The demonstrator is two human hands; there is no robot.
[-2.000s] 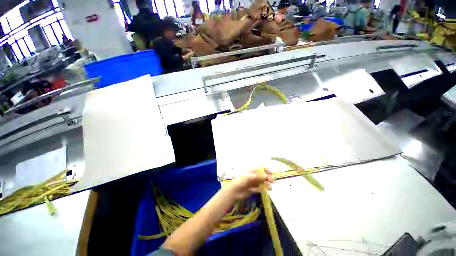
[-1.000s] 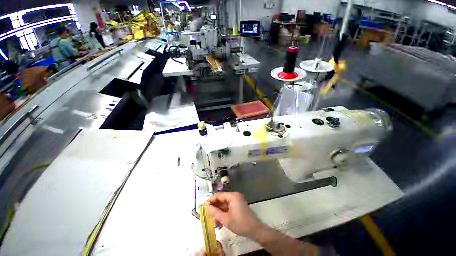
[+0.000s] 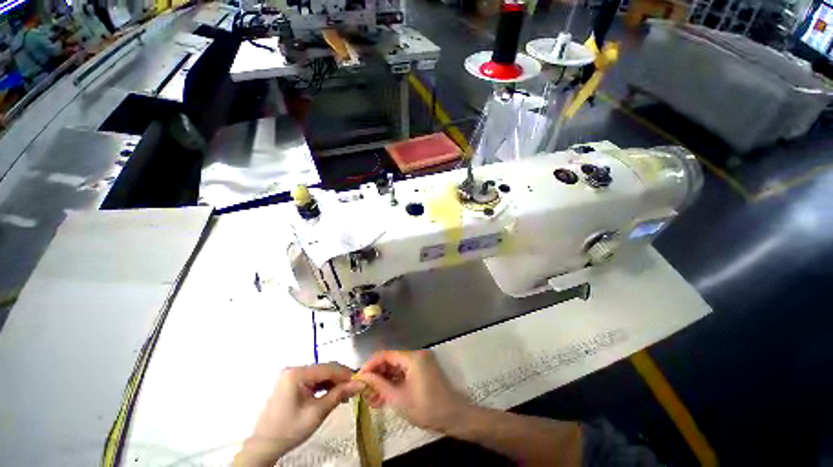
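A narrow yellow strap (image 3: 367, 436) hangs down from my fingertips toward the front edge of the white table. My left hand (image 3: 309, 406) pinches the strap's top end from the left. My right hand (image 3: 413, 390) pinches the same end from the right, and the fingertips of both hands meet. The fingers hide the strap's end. The white sewing machine (image 3: 539, 214) stands behind my hands. Its presser foot and needle area (image 3: 361, 319) is just beyond and above my fingertips, apart from the strap.
A pale board (image 3: 87, 301) lies at the left, with yellow strips (image 3: 123, 415) along its edge. A black thread cone (image 3: 509, 36) on a red base stands behind the machine, near a red tray (image 3: 424, 152). The metal conveyor (image 3: 55, 128) runs at the upper left.
The view has turned from the blue bin and boards to the sewing machine. My left hand has come up beside my right, and both now hold the strap's top end.
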